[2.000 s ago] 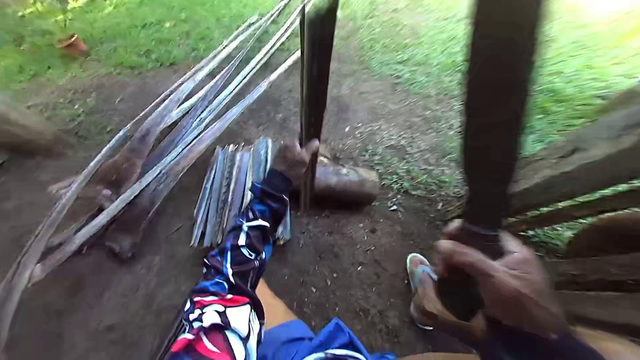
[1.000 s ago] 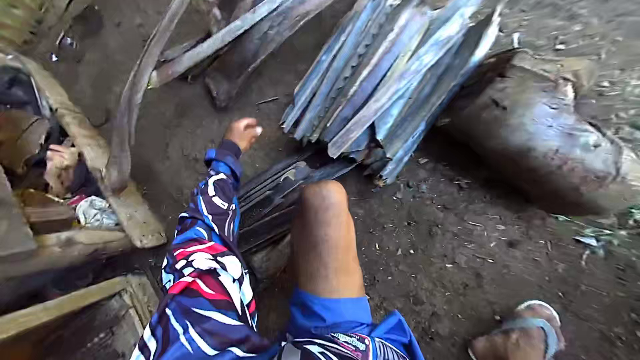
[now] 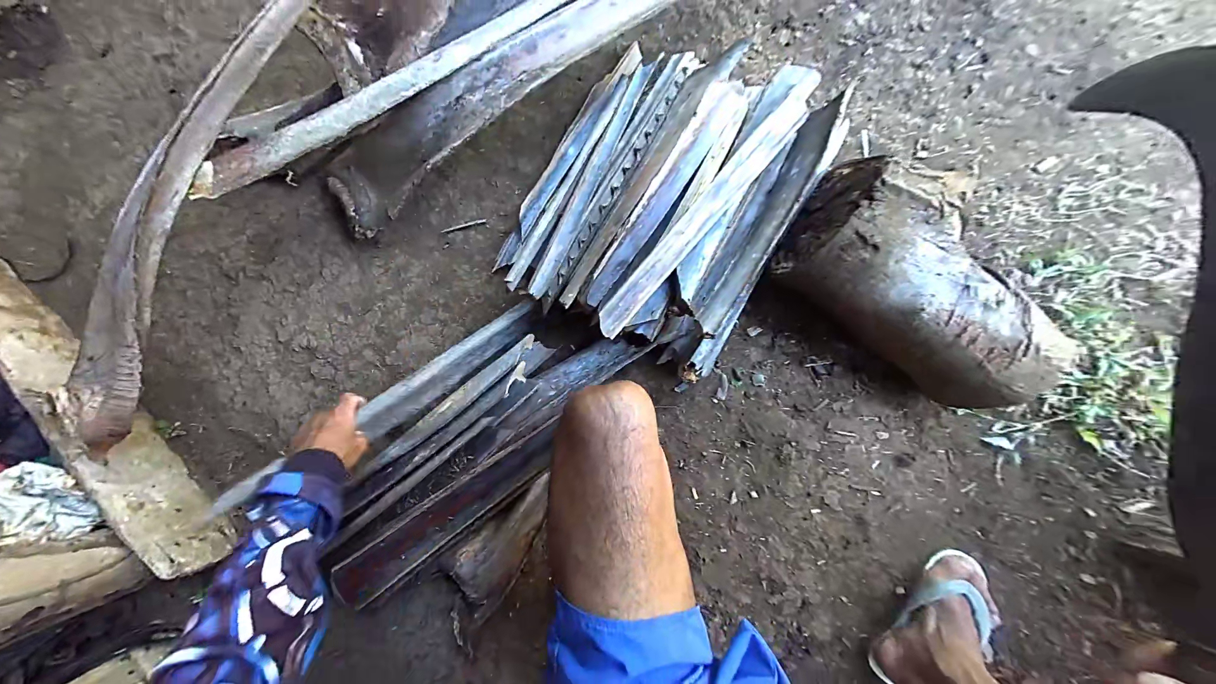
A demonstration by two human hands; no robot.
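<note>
My left hand (image 3: pixel 332 432) is closed around a long grey dried stalk strip (image 3: pixel 432 366), beside other long dark strips (image 3: pixel 475 446) lying on the ground left of my knee. Beyond them is a pile of shorter cut, trough-shaped dried stalk pieces (image 3: pixel 655 190), one with a toothed edge. At the bottom right edge, only blurred fingers of my right hand (image 3: pixel 1149 657) show. Near them a dark machete blade (image 3: pixel 1199 313) with a hooked tip rises along the right edge; its handle is hidden.
A short thick log (image 3: pixel 931 285) lies right of the pile. Long curved dry stalks (image 3: pixel 180 190) cross the upper left. A wooden plank (image 3: pixel 152 494) and a crumpled pale wrapper (image 3: pixel 43 503) are at the left. My sandalled foot (image 3: pixel 945 617) stands lower right.
My left hand, empty one second ago, now grips a long strip. Two seconds ago it held an upright strip near the log, with the machete raised in my right hand. The view has swung downward.
</note>
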